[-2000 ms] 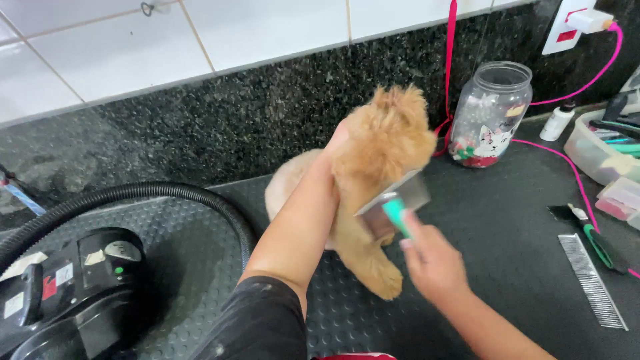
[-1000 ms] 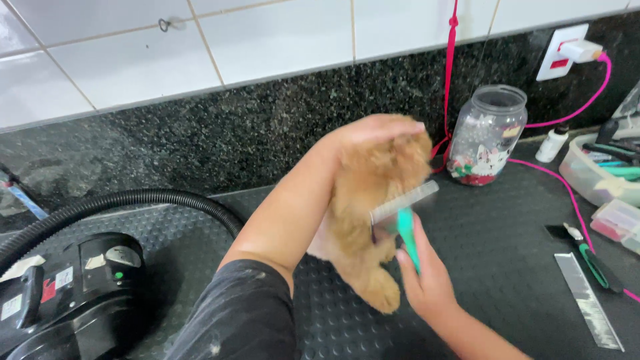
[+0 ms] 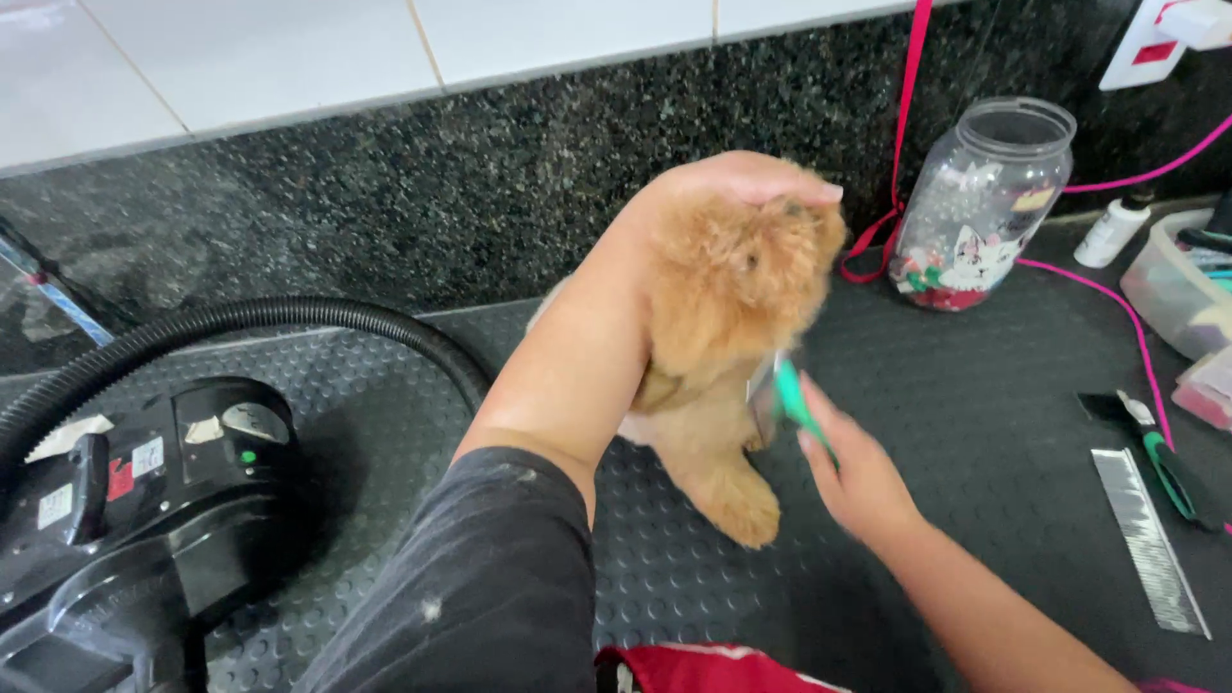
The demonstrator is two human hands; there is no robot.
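Observation:
A small apricot-coloured dog with a fluffy head and short-clipped body is on the black studded rubber mat. My left hand lies over the top of its head, the fingers bent around the fur; my forearm hides part of the body. My right hand grips a slicker brush by its green handle. The brush head is against the fur below the dog's head, by the chest and front leg, and is partly blurred.
A black dryer with a ribbed hose stands left. At right are a clear plastic jar, a red strap, a white bottle, a plastic tub, a metal comb and a green-handled grooming tool. Behind runs a granite backsplash.
The brush has gone from beside the dog's face to lower down, near its chest. My left hand, behind the head two seconds ago, now rests over its top.

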